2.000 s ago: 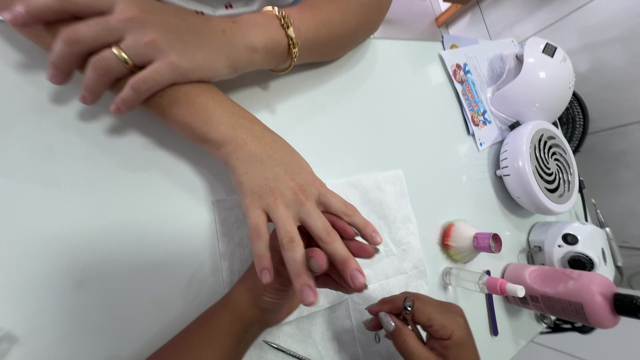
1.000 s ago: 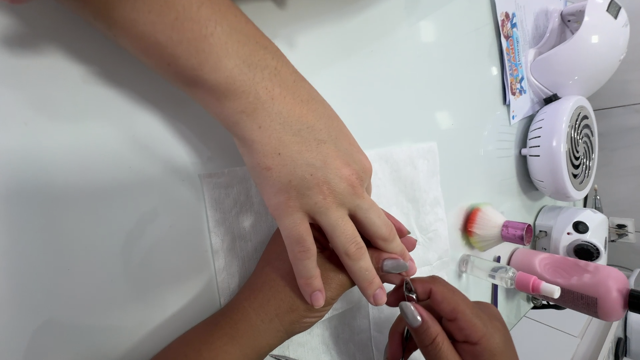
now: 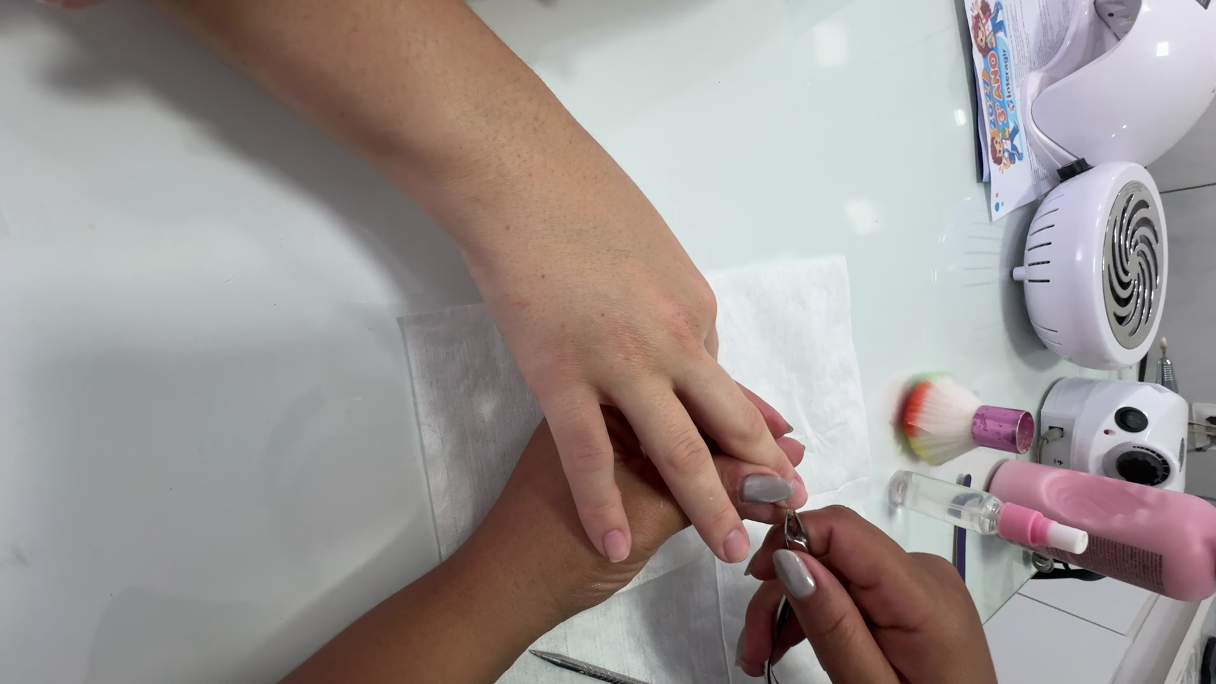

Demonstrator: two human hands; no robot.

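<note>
Another person's hand reaches palm down over a white cloth. Beneath it, my left hand grips one of its fingers, my grey-nailed thumb lying near that fingertip. My right hand holds small metal cuticle nippers, their jaws at the tip of the held finger. Whether the jaws touch skin or nail cannot be told. Part of the nippers' handles is hidden by my fingers. A pointed metal tool lies on the cloth at the bottom edge, partly out of view.
Along the right stand a white nail lamp, a round white vented device, a white nail drill unit, a soft brush, a clear spray bottle and a pink bottle. Printed papers lie beside the lamp.
The nippers in my right hand have come up to the held fingertip. My left thumb now lies over that finger. The other person's ringed hand has left the view, which has moved closer.
</note>
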